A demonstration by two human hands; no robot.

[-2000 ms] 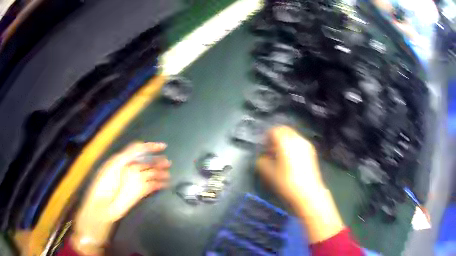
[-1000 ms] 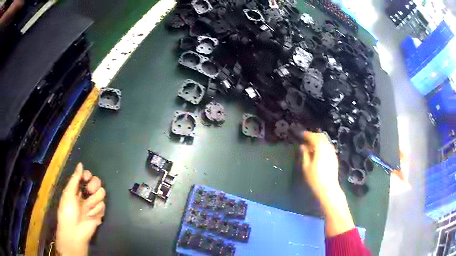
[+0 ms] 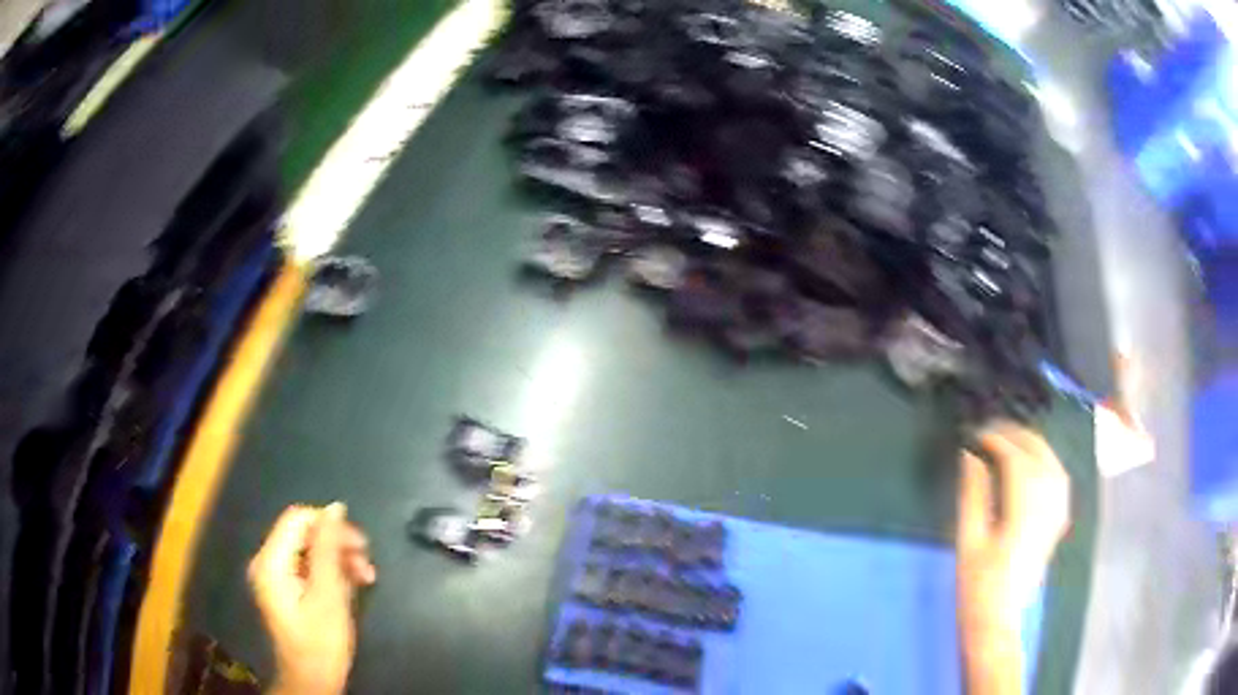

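Note:
The frame is blurred. A large loose pile of black plastic housings lies on the dark green bench-top. Small black contact sub-assemblies stand in rows on the left part of a blue board. A few black pieces with metal parts lie together left of the board. My left hand is at lower left, above the bench, fingers loosely curled, with nothing visible in it. My right hand is over the board's right edge, just below the pile, fingers apart, with nothing visible between them.
A single housing lies beside the white and yellow edge line. Dark stacked trays stand beyond that line at left. Blue crates are at far right. A blue and whitish item lies at the bench's right edge.
My right hand has moved right, away from the pile's lower edge. Loose housings that lay below the pile are gone from there, and the pile's lower edge is more compact. The view has shifted slightly.

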